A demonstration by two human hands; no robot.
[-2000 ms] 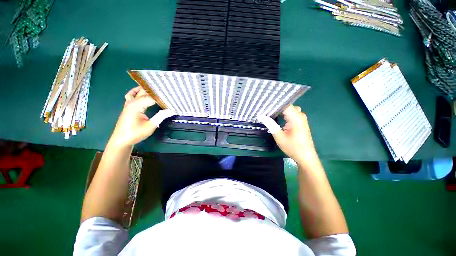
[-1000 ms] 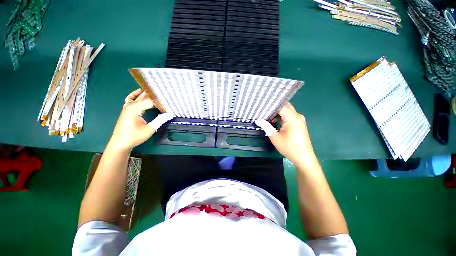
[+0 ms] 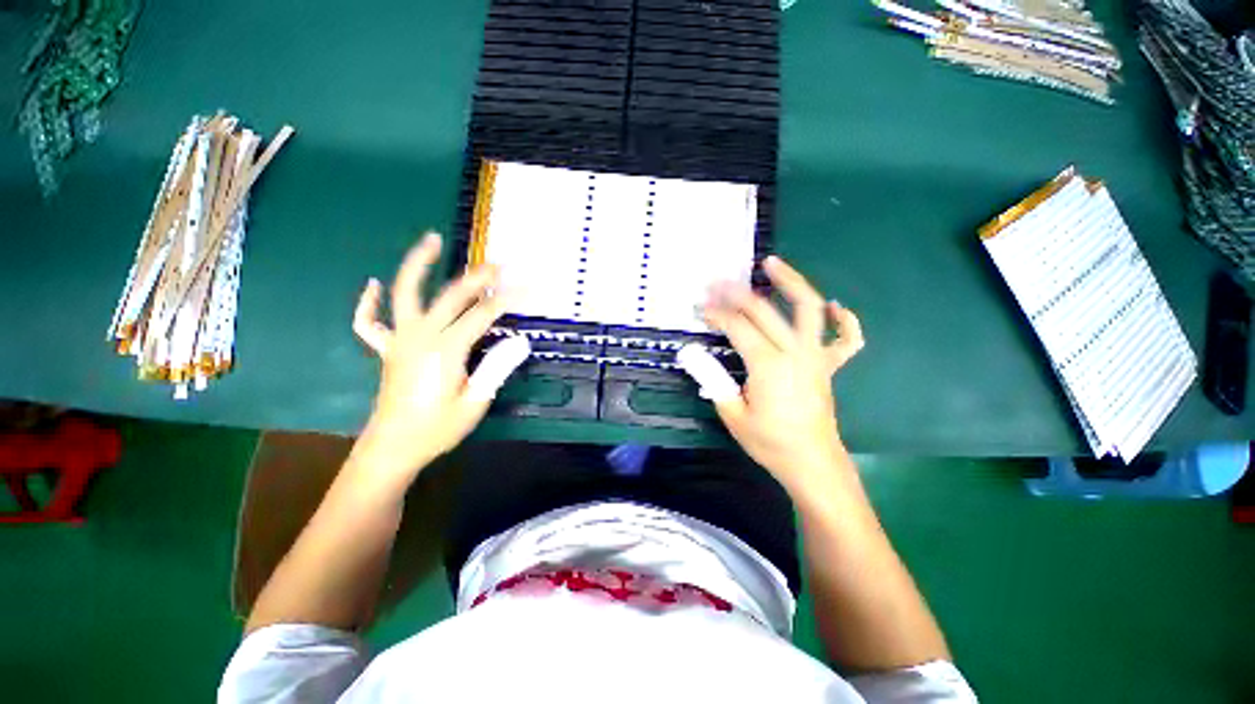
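Note:
A white PCB panel (image 3: 619, 248) with rows of dark dots and an orange-brown left edge lies over the black slotted fixture (image 3: 626, 96). Narrow white strips (image 3: 606, 347) show in the fixture just below the panel's near edge. My left hand (image 3: 434, 344) is at the panel's near left corner, fingers spread and slightly blurred, with a white covering on the thumb. My right hand (image 3: 778, 344) is at the near right corner, fingers spread, fingertips blurred, thumb also covered in white. Both thumbs are by the strips. Neither hand's fingers are closed around the panel.
A loose strip bundle (image 3: 193, 255) lies left of the fixture. A panel stack (image 3: 1094, 316) and a black phone (image 3: 1226, 341) lie at the right. More strips (image 3: 1018, 41) lie at the far right, with green boards (image 3: 69, 83) far left. A brown box (image 3: 296, 509) is below the bench edge.
The panel has gone from tilted up in both hands to lying flatter on the fixture. Both hands have let go of its sides and moved inward with fingers spread.

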